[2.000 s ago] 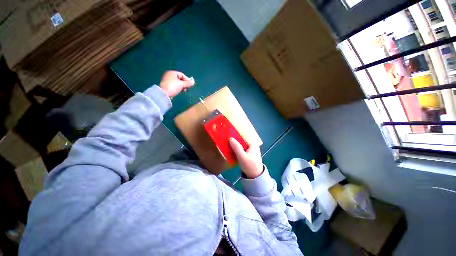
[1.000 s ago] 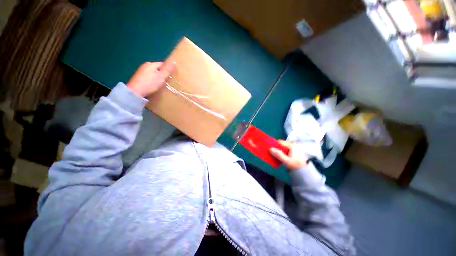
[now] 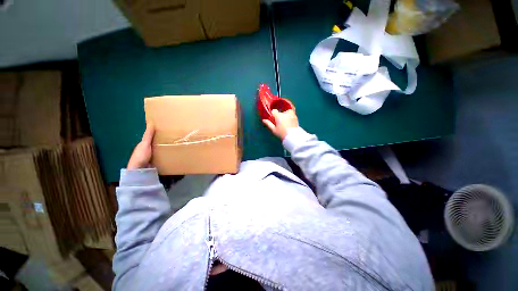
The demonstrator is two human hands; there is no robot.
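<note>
A small closed tan carton (image 3: pixel 193 122) is on the green table's front edge, close to my body. A shiny strip of clear tape runs across its face, with a crinkled bit near the middle. My left hand (image 3: pixel 142 150) holds the carton's left side. My right hand (image 3: pixel 283 122) grips the red tape dispenser (image 3: pixel 264 102), just right of the carton and not touching it. The dispenser is by the seam in the table.
A white label strip (image 3: pixel 363 85) lies heaped on the right of the green table (image 3: pixel 318 133). Behind it is a clear plastic bag (image 3: pixel 417 16). A larger carton (image 3: pixel 199 20) stands at the back. Flat cartons (image 3: pixel 71 193) are stacked at left. A white fan (image 3: pixel 478 217) is at right.
The view has turned. The dispenser has moved off the carton to its right side. My left hand has moved from above the carton's end to its left side.
</note>
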